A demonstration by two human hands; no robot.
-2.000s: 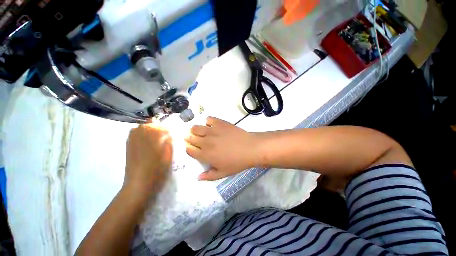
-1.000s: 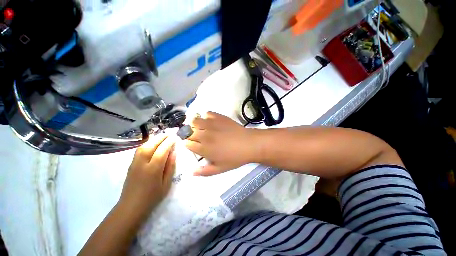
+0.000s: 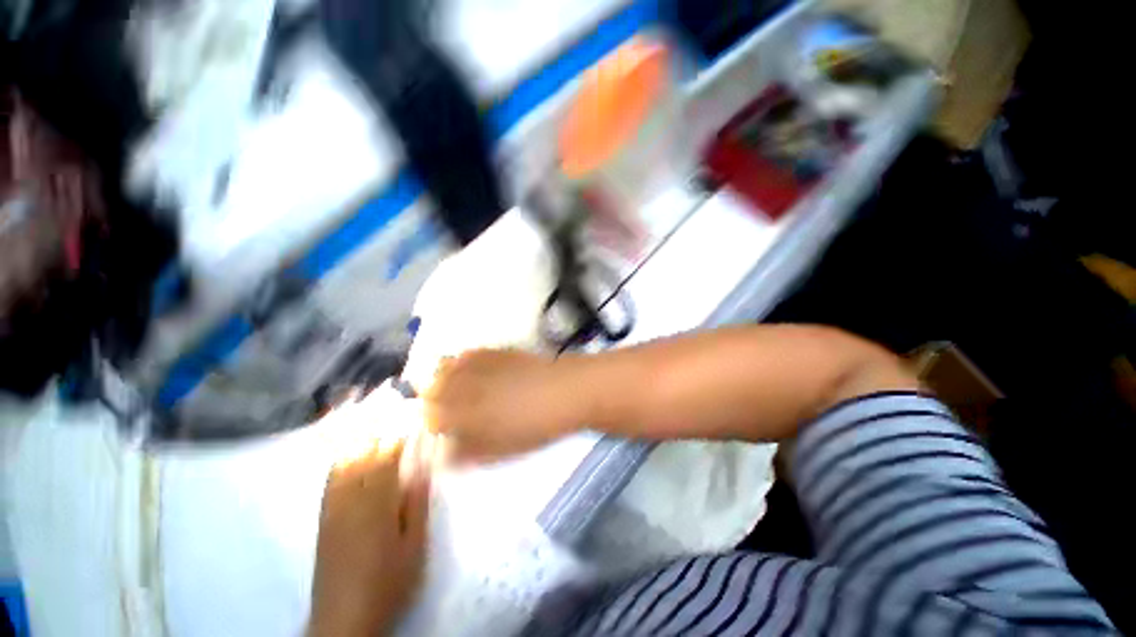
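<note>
The view is strongly blurred. White lace fabric (image 3: 498, 579) lies under and below my hands and hangs over the table's front edge. My left hand (image 3: 371, 504) is on the white cloth just in front of the needle area, fingers pointing towards it. My right hand (image 3: 492, 404) is beside it on the right, fingers bent and close to my left fingertips. Glare and blur hide the fingertips and whether they pinch the cloth. The white sewing machine (image 3: 312, 162) with a blue stripe stands behind; its needle and presser foot cannot be made out.
Black-handled shears (image 3: 576, 280) lie right of the needle area, with blurred pink tools (image 3: 613, 222) beside them. A red tray (image 3: 760, 156) of small parts stands farther right. A ruler strip (image 3: 598, 483) runs along the table edge. White cloth with a long seam (image 3: 150, 535) lies at left.
The camera has turned and the picture has become blurred; the machine, shears and tray have shifted left in view. Both hands remain close together at the needle area, with my right hand seen more closed.
</note>
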